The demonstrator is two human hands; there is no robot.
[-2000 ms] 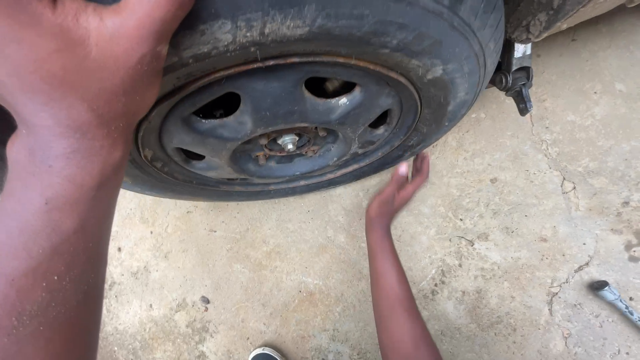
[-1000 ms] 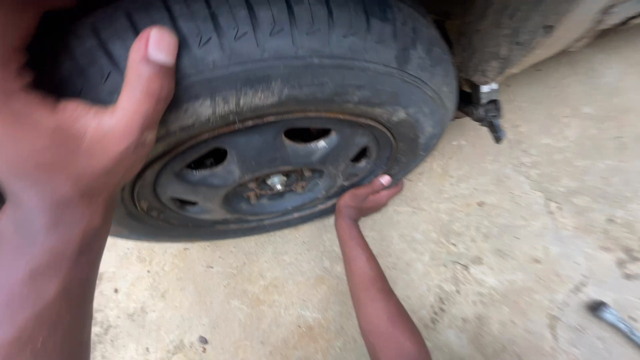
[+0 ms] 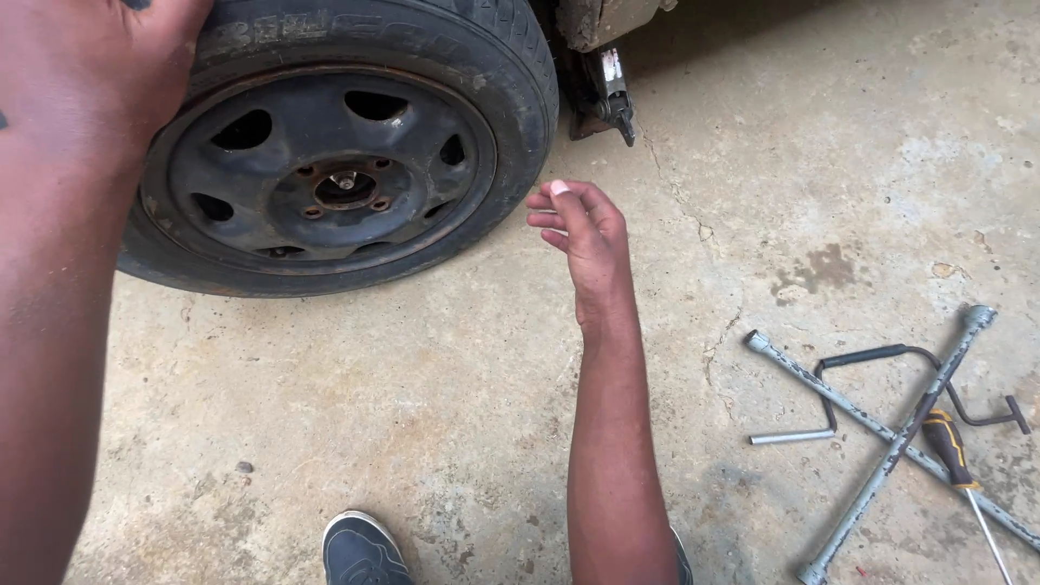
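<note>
A black steel car wheel point(image 3: 268, 187) with its tyre point(image 3: 520, 122) stands on the concrete, its hub showing through the centre hole and rust around the bolt holes. My left hand point(image 3: 106, 73) is at the upper left, by the top of the tyre; its fingertips are cut off by the frame's edge, so whether it grips the tyre cannot be told. Just right of the tyre's lower side, my right hand point(image 3: 581, 231) is raised with loosely curled fingers, apart from the tyre and holding nothing.
Behind the wheel, a jack point(image 3: 609, 93) stands by the car's sill point(image 3: 605, 20). On the concrete at right lie a four-way lug wrench point(image 3: 869, 422), a cranked jack handle point(image 3: 865, 355) and a screwdriver point(image 3: 946, 447). My shoe point(image 3: 361, 552) is at the bottom.
My right hand has come away from the wheel's lower right edge, where it was one second ago. The view has shifted, bringing the tools at right into sight.
</note>
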